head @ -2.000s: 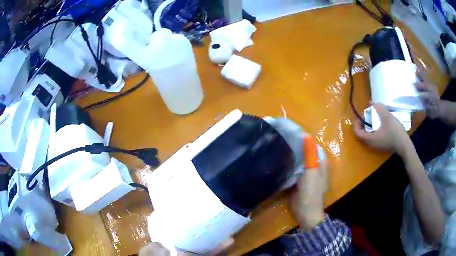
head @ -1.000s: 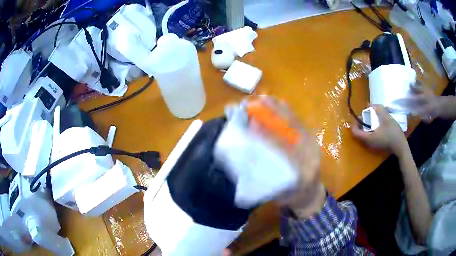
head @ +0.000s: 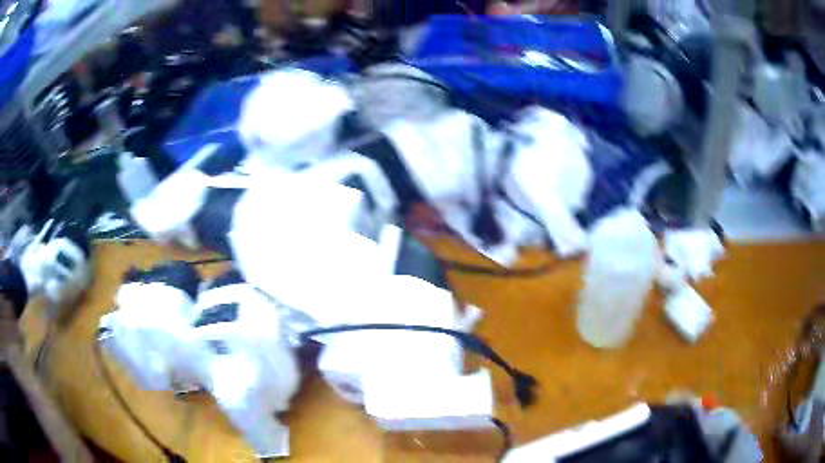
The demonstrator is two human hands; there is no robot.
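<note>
The view is blurred. A security camera [head: 647,443], with a black head and a flat white antenna, is cut off by the bottom edge at the lower right. A small orange patch of a finger cot marks my right hand [head: 710,402], beside the black head. The pale wiping cloth [head: 737,439] shows at the orange cot. The rest of my right hand is hidden or out of the picture. My left hand is not in view.
White cameras [head: 412,362] with black cables cover the left and middle of the orange-brown table [head: 552,389]. A translucent bottle [head: 617,280] stands right of them, near a small white block [head: 688,313]. Blue bins [head: 516,81] are behind.
The view has swung left and up, so the held camera now shows only at the lower right edge. My right hand and cloth are mostly cut off; more piled cameras and blue bins show.
</note>
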